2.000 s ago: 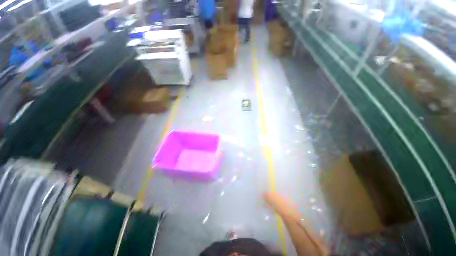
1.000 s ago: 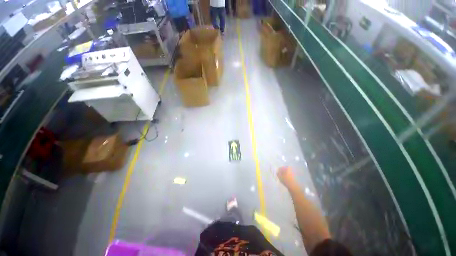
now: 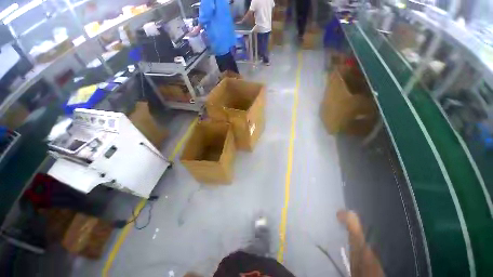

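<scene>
My right hand [image 3: 350, 221] is low at the right of centre, blurred, over the floor, touching nothing; its fingers are too unclear to read. My left hand is not clearly in view; only a small skin-toned patch shows at the bottom edge, left of my dark shirt. Nearest ahead, a brown open carton [image 3: 208, 172] stands on the floor left of the yellow line. A taller open carton [image 3: 251, 121] stands against it, behind and to the right.
A white machine [image 3: 127, 157] with a cable stands at left. Another open carton [image 3: 340, 105] stands beside the long green conveyor [image 3: 416, 157] at right. A person in blue [image 3: 219, 27] and a person in white [image 3: 262, 16] stand ahead near a cart [image 3: 186, 81].
The cartons, white machine and people appear nearer than before. The pink bin and the floor arrow sign have left the view. My right hand has shifted lower and to the right.
</scene>
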